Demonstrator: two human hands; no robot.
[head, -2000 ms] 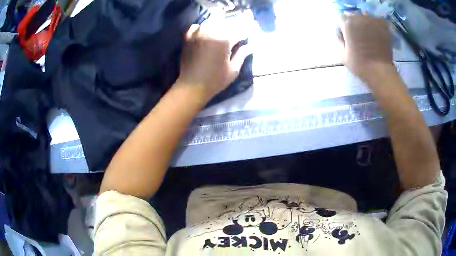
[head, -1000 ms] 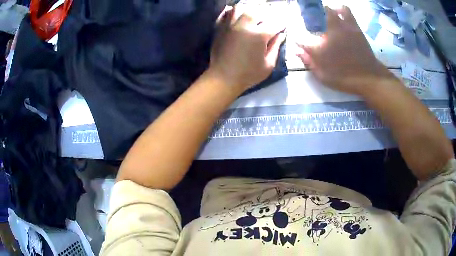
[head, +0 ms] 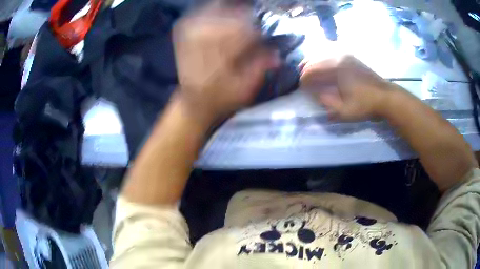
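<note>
A large black cloth garment [head: 139,68] lies over the left part of the white machine table [head: 295,149], and its edge reaches the middle. My left hand [head: 218,60] is blurred, raised over the cloth with its fingers curled on it at the garment's right part. My right hand [head: 347,86] is at the right end of the cloth, fingers bent near its edge; whether it pinches the cloth is unclear from the blur. The presser foot area [head: 327,21] shows as a dark shape in bright glare behind the hands.
Pale blue-grey scraps [head: 429,34] lie at the upper right, beside a dark cord-like thing at the right edge. A red-orange plastic item [head: 71,29] is at upper left. Black cloth [head: 50,152] hangs off the left table edge above a white basket [head: 79,247].
My left hand has moved left and up, lifting and bunching the cloth. My right hand came in from the far right, then moved lower beside the cloth's edge. The camera view has shifted slightly.
</note>
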